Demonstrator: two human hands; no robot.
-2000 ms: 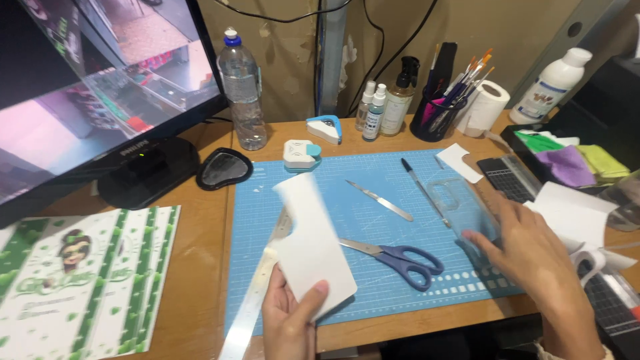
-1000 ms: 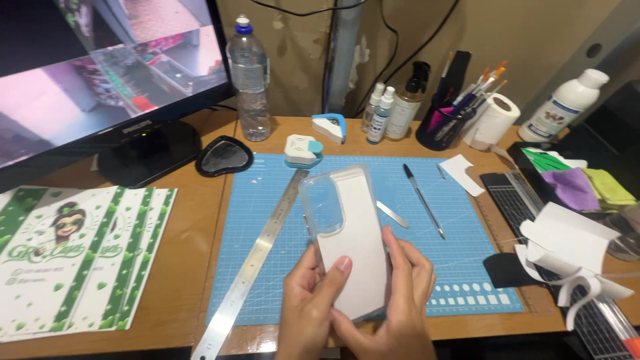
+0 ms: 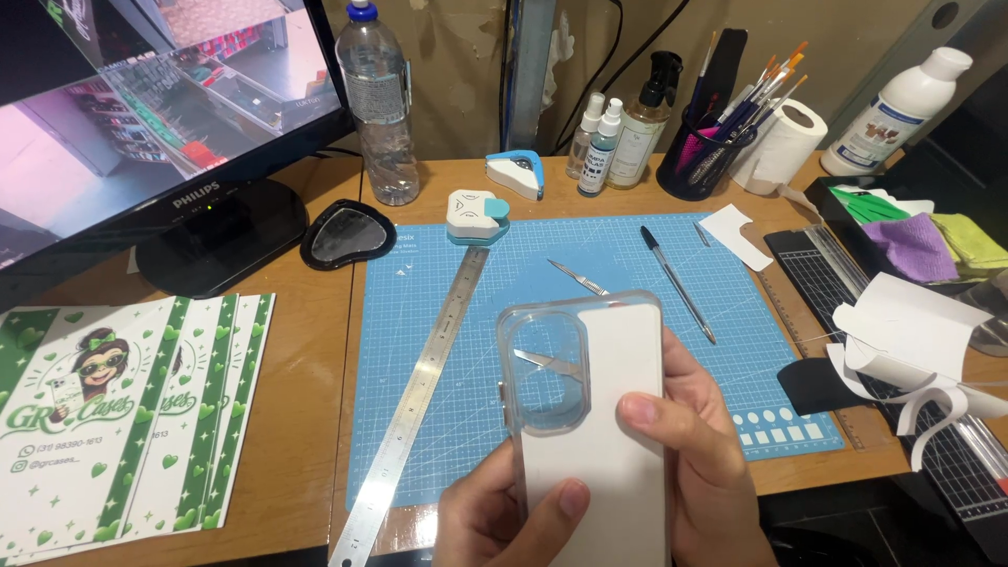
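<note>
A clear phone case (image 3: 543, 429) with a white paper cutout (image 3: 602, 472) lying in it is held upright at the lower middle. My left hand (image 3: 504, 512) grips its lower left side, thumb on the white face. On the right edge is my right hand (image 3: 701, 449), its thumb pressing the same face. The cutout leaves the camera opening area uncovered. Behind the case lies a craft knife (image 3: 579, 276), and part of a scissor blade (image 3: 547, 362) shows through the clear corner. A steel ruler (image 3: 429, 378) slants across the blue cutting mat (image 3: 409, 315); a pen (image 3: 679, 285) rests on the mat's right part.
Along the back stand a corner punch (image 3: 476, 214), a white-and-blue cutter (image 3: 516, 173), a water bottle (image 3: 378, 110), spray bottles (image 3: 600, 157) and a brush holder (image 3: 697, 161). Paper scraps (image 3: 906, 331) cover a paper trimmer (image 3: 819, 287) at right. Printed bags (image 3: 87, 425) and a monitor (image 3: 197, 118) are at left.
Two seconds ago my left hand held the white cutout and my right hand the clear case, apart. Now the cutout is in the case and both hands hold them together.
</note>
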